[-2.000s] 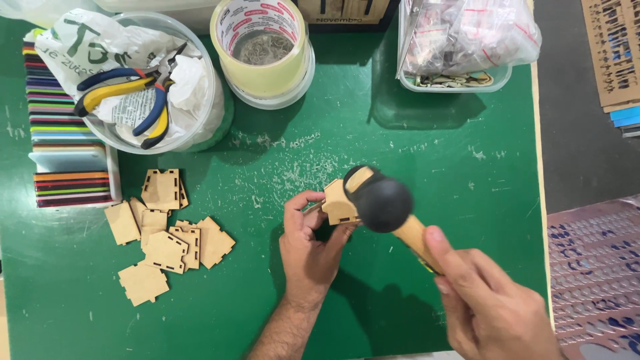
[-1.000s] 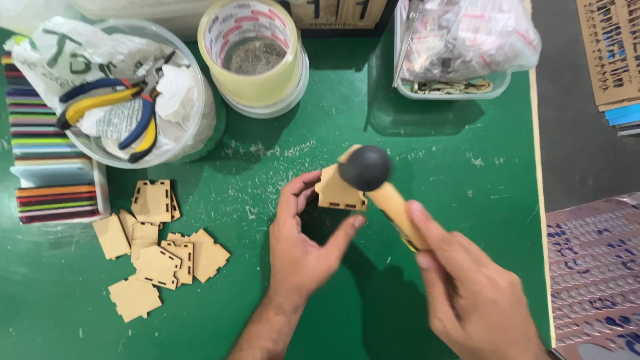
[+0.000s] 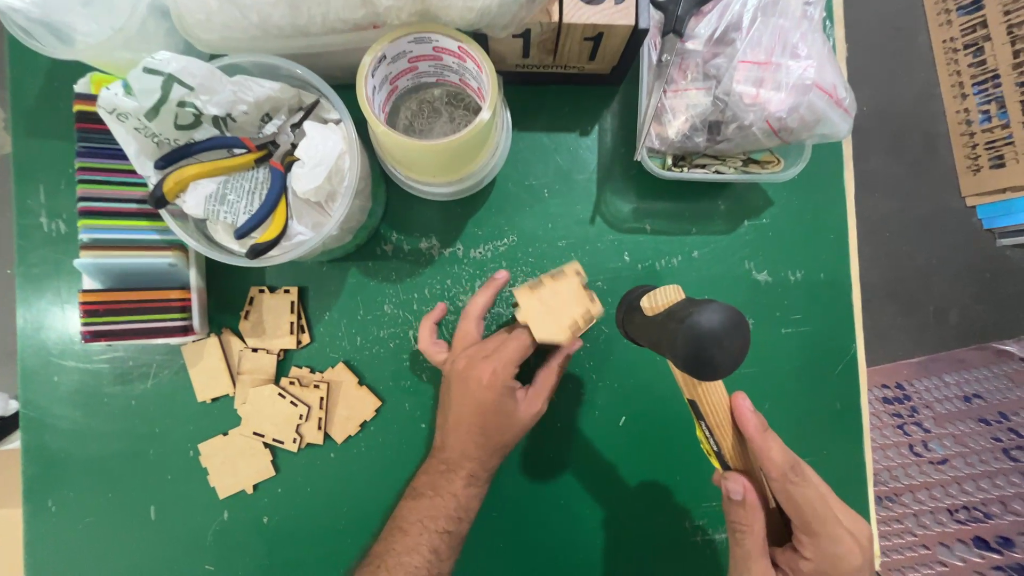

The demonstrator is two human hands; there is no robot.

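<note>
Between the thumb and fingers of my left hand [image 3: 492, 384] is a small assembly of slotted wooden panels [image 3: 558, 304], raised over the green tabletop; its underside is hidden. My right hand [image 3: 788, 488] grips the wooden handle of a rubber mallet [image 3: 688, 328], whose black head is to the right of the assembly and apart from it. Several loose laser-cut wooden panels [image 3: 272, 416] with notches and slots lie in an overlapping pile left of my left hand.
A plastic tub [image 3: 352, 200] holds crumpled bags and pliers [image 3: 216, 164]. Beside it a tape roll [image 3: 428, 148] sits on a round container. Coloured sheets [image 3: 132, 216] stand at the left. A clear box [image 3: 792, 172] of bagged parts and a wooden block calendar [image 3: 592, 40] are at the back.
The mallet has moved right, off the panel assembly it overlapped in the earlier frames. My left hand has turned the assembly, and its outer fingers are now spread.
</note>
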